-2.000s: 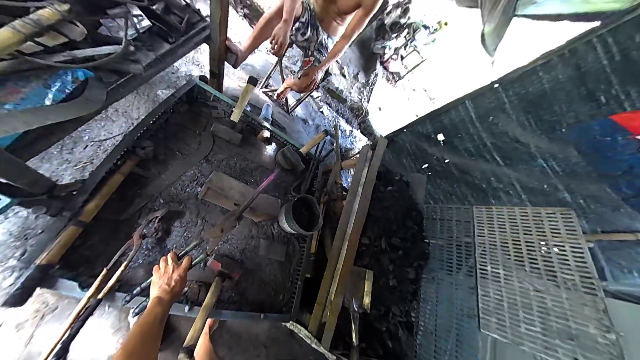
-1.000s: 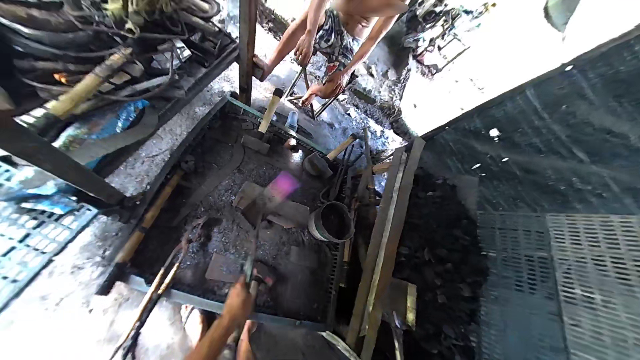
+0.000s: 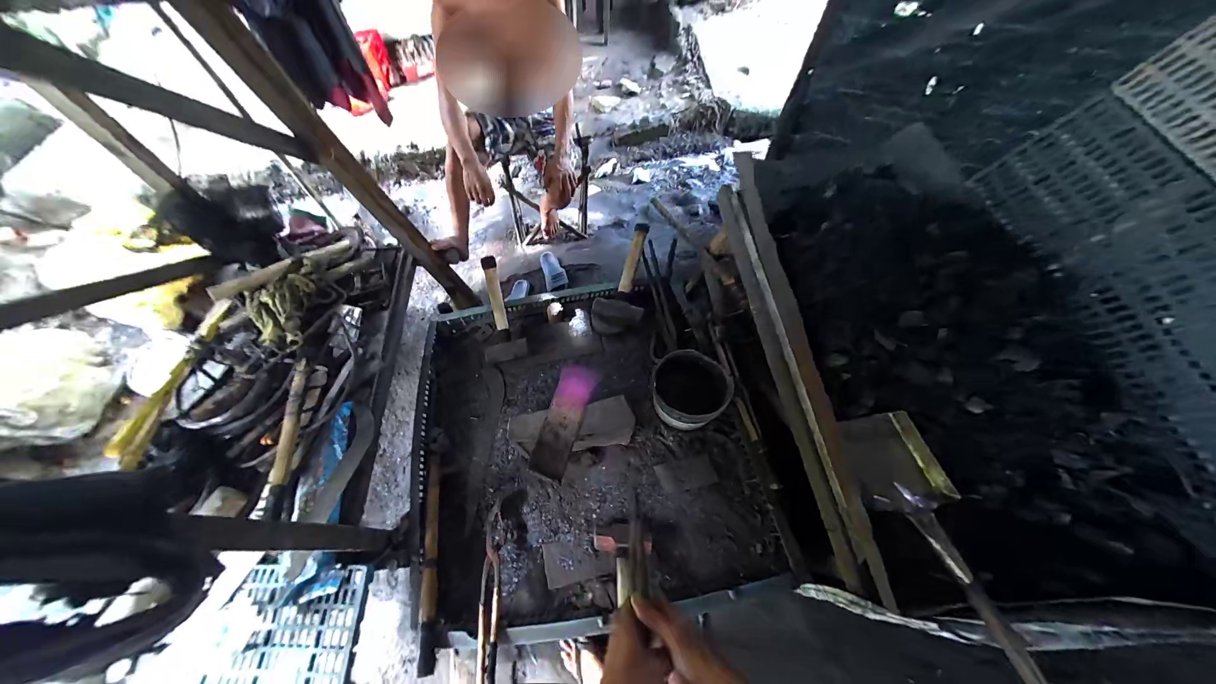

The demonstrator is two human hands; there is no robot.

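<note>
At the bottom of the head view, my left hand [image 3: 630,650] and my right hand [image 3: 686,648] are close together. My left hand is closed around dark metal tongs [image 3: 638,551], which are blurred. Whether my right hand grips them too is unclear. Beneath the tongs lies a hammer with a reddish head [image 3: 610,543] and a wooden handle [image 3: 622,581]. Farther forward a flat metal piece [image 3: 557,439], its far end glowing pink, rests across a flat plate [image 3: 608,423], apart from the tongs. Another pair of long tongs [image 3: 489,594] leans at the near left edge.
A dark work tray [image 3: 425,408] holds a round bucket [image 3: 686,418] and a wooden-handled hammer [image 3: 496,299]. Wooden planks [image 3: 793,361] separate it from charcoal [image 3: 950,351]. A metal rod [image 3: 969,575] lies right. A person [image 3: 475,176] sits beyond the tray.
The glowing metal piece now lies apart from my tongs, which reached toward it in the earlier frames. My hands have come close together. The view has shifted, showing more of the left side.
</note>
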